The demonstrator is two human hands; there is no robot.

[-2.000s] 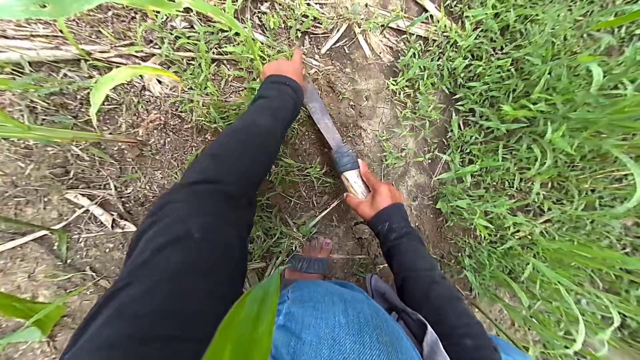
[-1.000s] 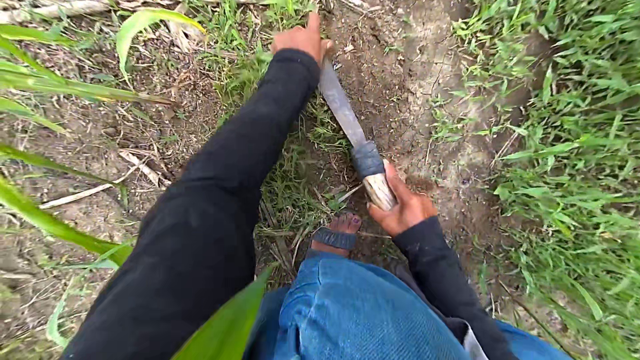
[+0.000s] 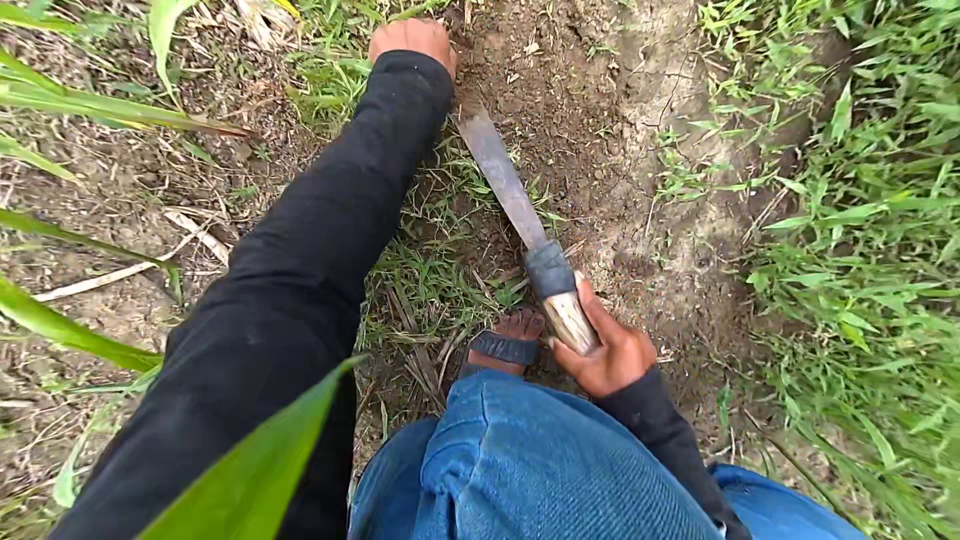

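My right hand (image 3: 611,349) is closed around the pale wooden handle of a machete (image 3: 504,176), whose upper grip has a dark wrapping. The worn metal blade slants up and left, low over the soil, and its tip is near my left hand. At the top of the view, my left hand (image 3: 414,43) is bent at the knuckles beside low grass (image 3: 334,86). Its fingertips are hidden, so whether it grips any grass cannot be told.
My sandalled foot (image 3: 510,341) is on the ground just left of the handle. Dense grass (image 3: 885,225) grows at the right. Long green leaves (image 3: 75,330) reach in from the left, and one broad leaf (image 3: 247,465) crosses close in front. Dry stalks (image 3: 112,277) lie on the soil.
The left hand's extended finger, seen earlier pointing up, no longer shows; the hand now looks bent. My right hand still holds the machete. The view has shifted somewhat over the ground.
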